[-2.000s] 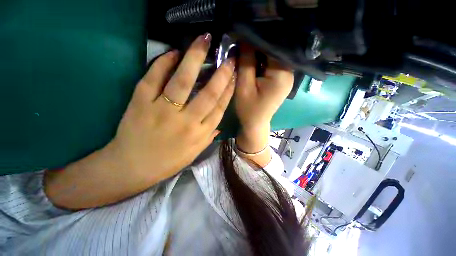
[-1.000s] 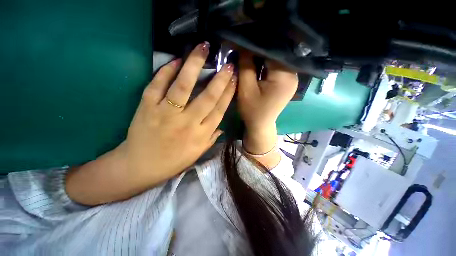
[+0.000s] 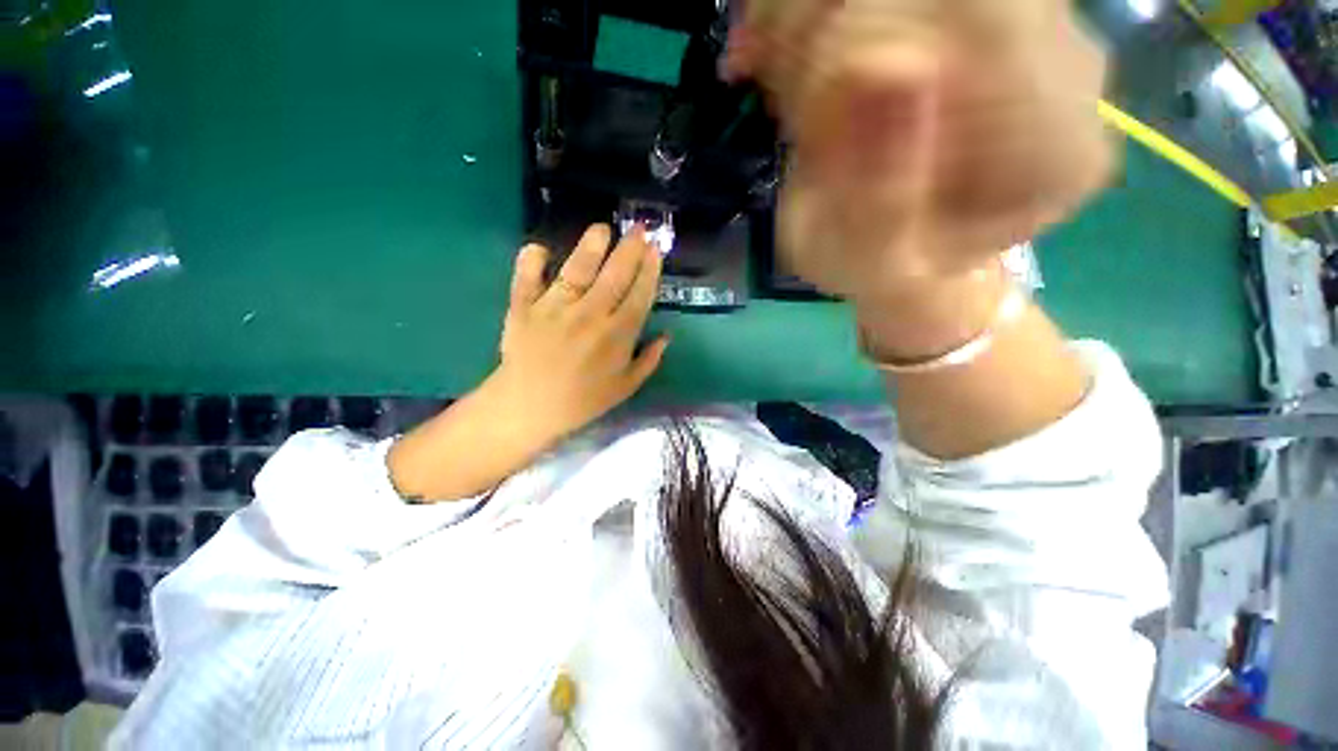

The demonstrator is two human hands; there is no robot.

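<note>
The black press fixture (image 3: 546, 91) stands on the green bench at top centre. A small shiny workpiece (image 3: 647, 225) sits at its silver nest plate (image 3: 704, 286). My left hand (image 3: 580, 330) lies at the near left of the nest, fingers slightly spread, with a fingertip touching the workpiece. My right hand (image 3: 932, 140) is raised close to the camera at upper right, curled and blurred. A reddish patch shows among its fingers; whether it grips a handle cannot be told. It hides the right part of the press.
A pocketed tray (image 3: 154, 506) with dark units is at lower left, below the bench edge. A black tray edge (image 3: 792, 272) shows beside the press, partly behind my right hand. Yellow tape (image 3: 1174, 151) runs along the bench at right.
My right hand has left the workpiece area and risen to the upper right. My left hand remains by the nest. The view has turned, showing more bench and the pocketed tray.
</note>
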